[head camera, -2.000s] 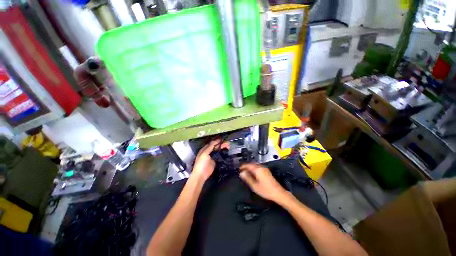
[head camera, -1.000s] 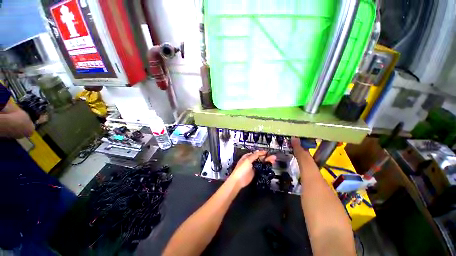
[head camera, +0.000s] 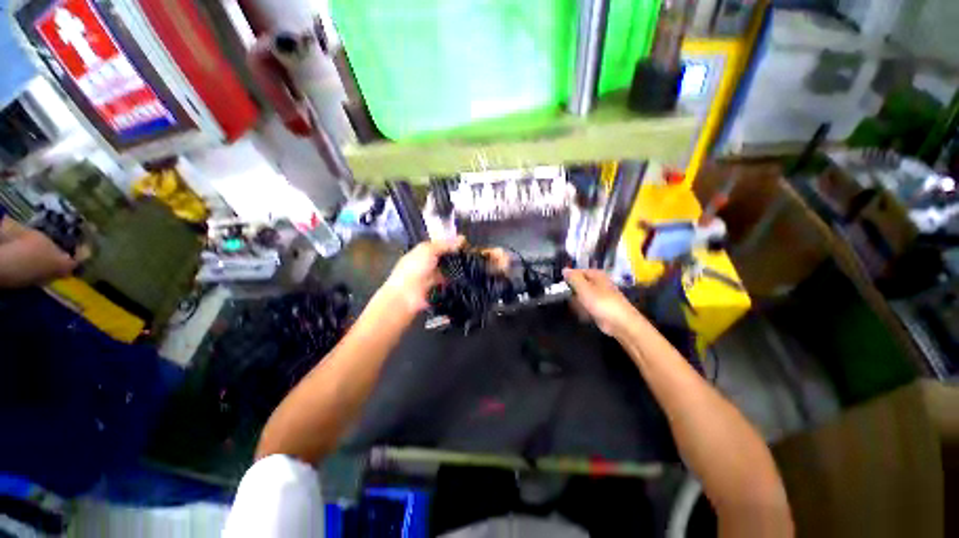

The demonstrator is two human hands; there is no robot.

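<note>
My left hand [head camera: 433, 275] is at the press front, closed around a bundle of black cable leads [head camera: 470, 292]. My right hand [head camera: 591, 289] is at the right end of a narrow silver bar [head camera: 534, 298], with its fingers closed on that end. The bar lies at the front edge of the press, partly hidden by the leads. Behind it, a silver mould block [head camera: 512, 193] with a row of cavities shows under the green platen [head camera: 515, 145]. A small black piece [head camera: 542, 358] lies on the black mat [head camera: 463, 399].
A tangled black cable pile [head camera: 263, 342] lies at left. A person's arm [head camera: 32, 255] shows at far left. Steel columns stand on both sides of the mould. A yellow cabinet [head camera: 720, 297] and cardboard box [head camera: 873, 462] are at right. A blue bin [head camera: 387, 515] is below the table edge.
The view has shifted, showing the table edge and mould row. My right hand has come back from under the platen to the bar's end. My left hand still holds the leads.
</note>
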